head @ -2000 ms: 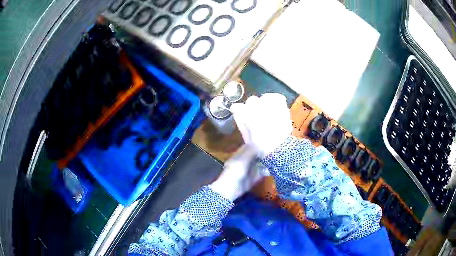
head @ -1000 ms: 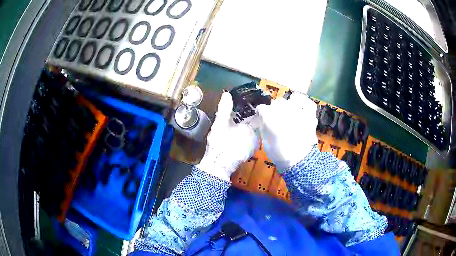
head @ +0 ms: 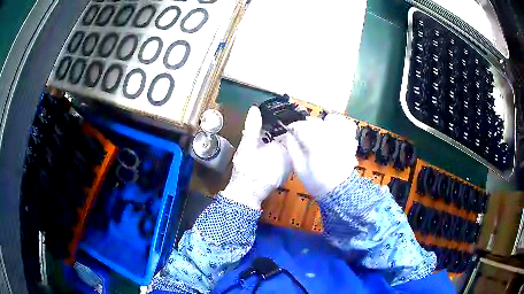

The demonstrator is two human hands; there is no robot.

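My left hand (head: 257, 163), in a white glove, holds a black moulded part (head: 280, 118) between thumb and fingers, above the orange fixture tray (head: 292, 205). My right hand (head: 324, 150), also gloved in white, is against the part's right side with its fingertips on it. The fingertips are partly hidden, and I cannot tell whether they hold a tool. Black oval rings (head: 386, 148) stand upright in slots of the orange tray to the right of my right hand.
A blue bin (head: 172, 201) with loose black rings is at the left, under a tilted orange-edged tray (head: 95, 192). A silver-topped dispenser (head: 207, 144) stands beside it. Gasket sheets (head: 192, 74) and a white board (head: 293, 46) lie beyond. A metal tray (head: 407, 97) of black parts is at the right.
My hands were together near the dispenser without a visible part two seconds ago. Since one second ago they hold the black part in nearly the same pose. The view has shifted.
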